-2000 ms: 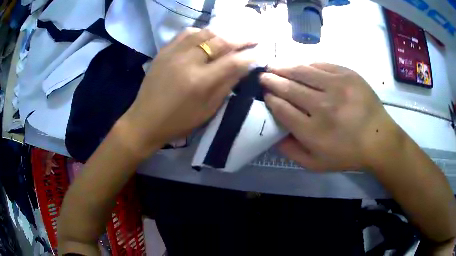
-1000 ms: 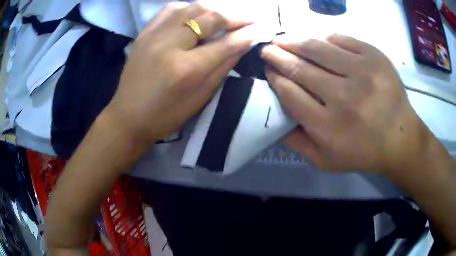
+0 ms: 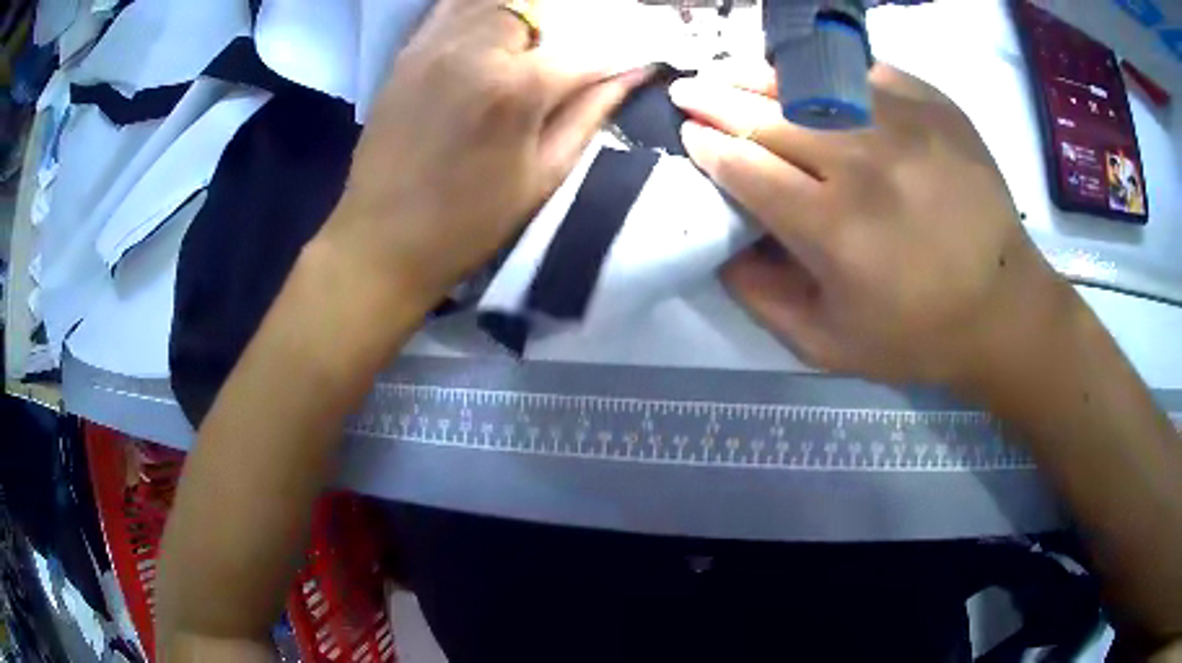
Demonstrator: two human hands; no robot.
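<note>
A white fabric piece (image 3: 677, 246) with a black strip (image 3: 596, 233) across it lies between my hands, its near end raised and folded. My left hand (image 3: 460, 156), with a gold ring, pinches the dark fabric (image 3: 652, 114) at the top of the piece from the left. My right hand (image 3: 869, 214) holds the same dark fabric with its fingertips from the right, its lower fingers against the white part. The blue-grey cylinder (image 3: 822, 78) hangs over my right fingers. The needle area behind my fingertips is washed out by bright light.
Light fabric panels (image 3: 143, 259) and a dark panel (image 3: 253, 233) are heaped at left. A smartphone (image 3: 1086, 123) lies at right, with a red tool (image 3: 1146, 83) beside it. A printed ruler (image 3: 687, 427) runs along the front edge. A red basket (image 3: 340, 596) stands below left.
My hands and the fabric have moved away from the front edge toward the needle area, uncovering more of the ruler. The piece's near end is now lifted. The view has shifted too.
</note>
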